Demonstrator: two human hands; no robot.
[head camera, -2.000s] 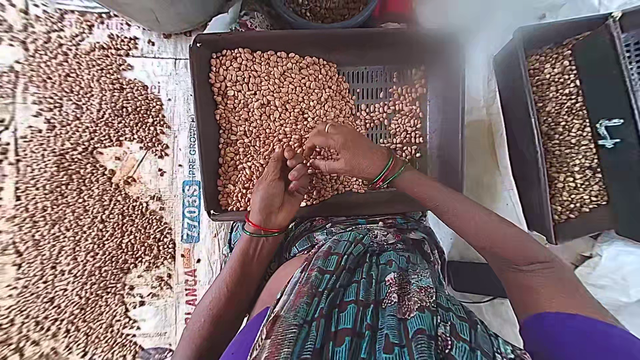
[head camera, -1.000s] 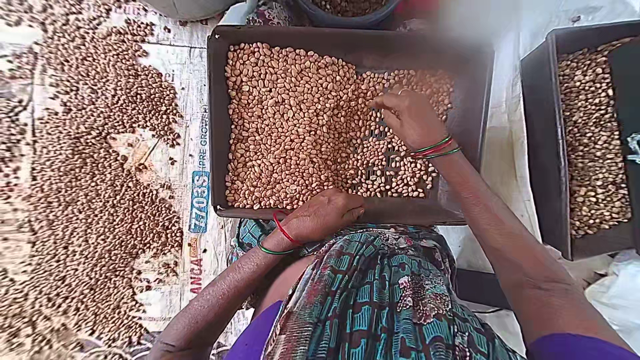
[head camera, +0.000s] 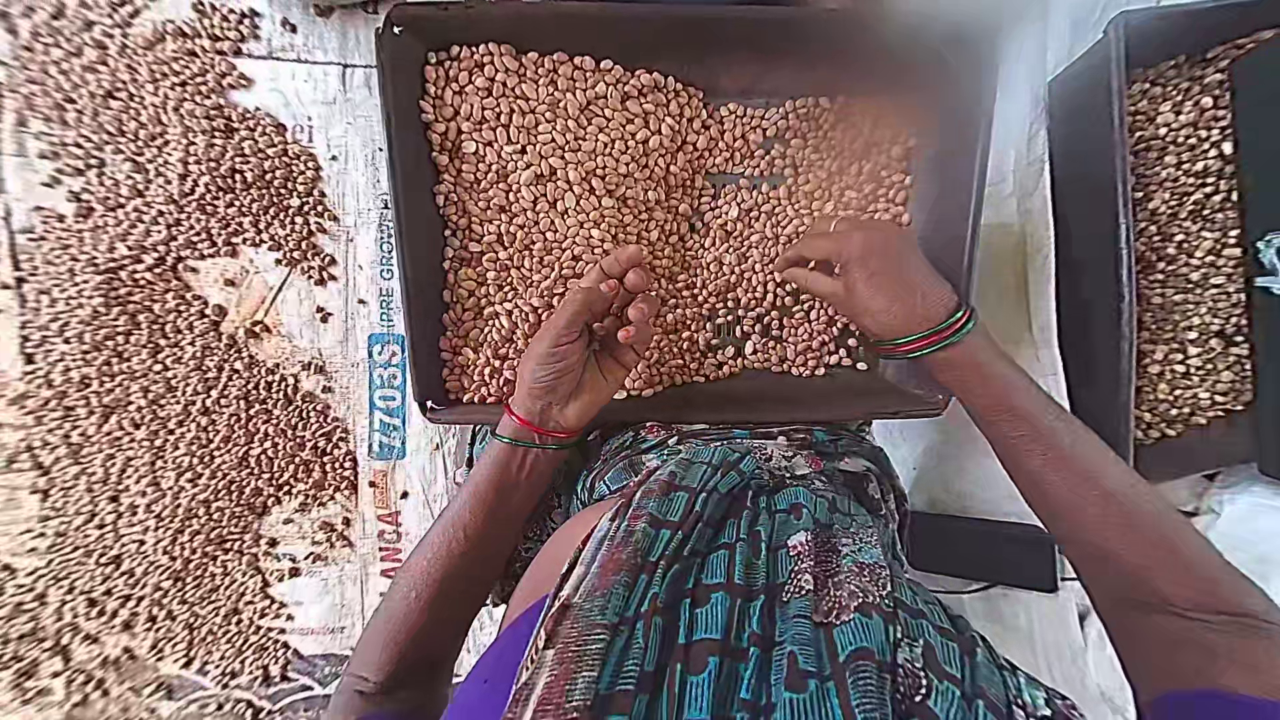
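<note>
A dark plastic tray (head camera: 660, 408) with a slotted bottom holds a layer of shelled nuts or beans (head camera: 560, 170), thicker at the left and thinner at the right. My left hand (head camera: 590, 340) is palm up over the near middle of the tray, its fingers curled; whether anything lies in them cannot be told. My right hand (head camera: 870, 275) is over the right part of the layer, thumb and forefinger close together, and a small piece between them cannot be made out. Bangles circle both wrists.
Many darker nuts or beans (head camera: 150, 420) are spread on a printed sheet (head camera: 340, 130) at the left. A second dark tray (head camera: 1090, 250) with similar pieces stands at the right. A flat black object (head camera: 985, 550) lies beside my patterned cloth (head camera: 760, 570).
My left hand has turned palm up and lifted from the tray's near edge, where it was one second ago. The pieces in the tray's right part cover more of the slotted bottom than two seconds ago.
</note>
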